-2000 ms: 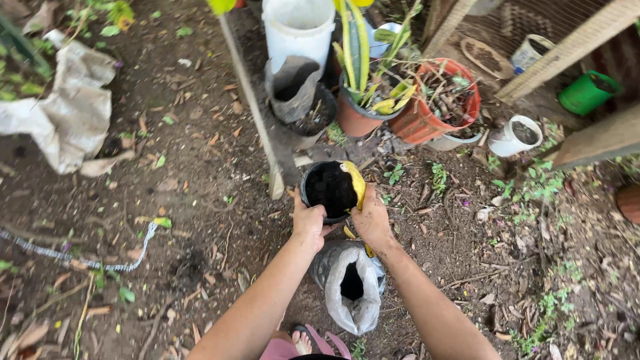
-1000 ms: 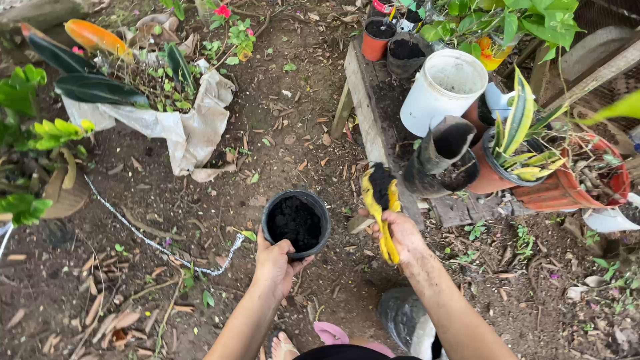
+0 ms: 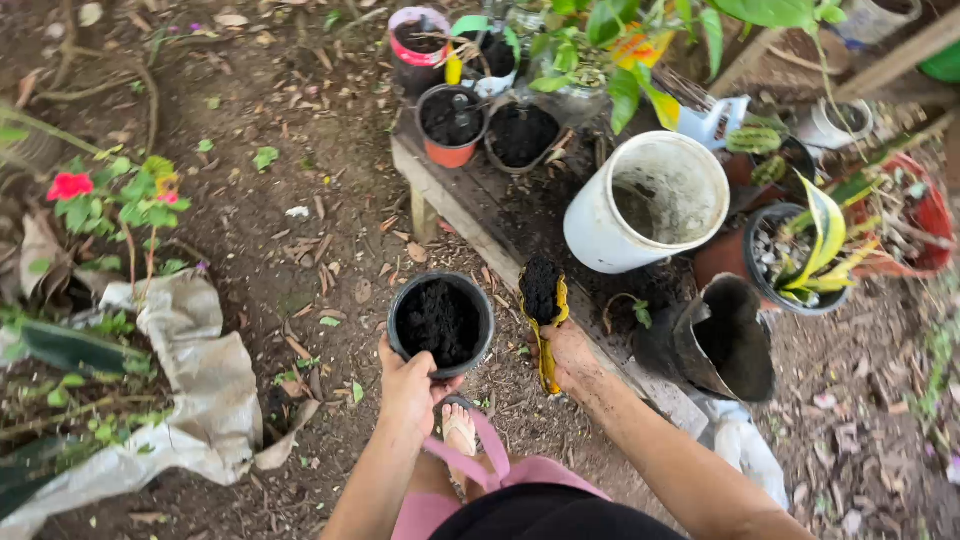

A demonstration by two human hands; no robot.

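My left hand grips the near rim of a black plastic plant pot that holds dark soil. To the right of that pot, my right hand is closed around the handle of a yellow hand trowel, whose scoop carries a heap of dark soil. The scoop lies over the edge of a wooden bench. Pot and trowel are apart, with a small gap between them.
A white bucket, a black grow bag, a pot with a variegated plant and several soil-filled pots stand on the bench. A white plastic sack is at its lower end. Left lies a crumpled plastic sheet beside plants.
Both hands were together at the pot two seconds ago; they have since moved apart, the right holding the trowel. The view has swung left and toward the bench's far end.
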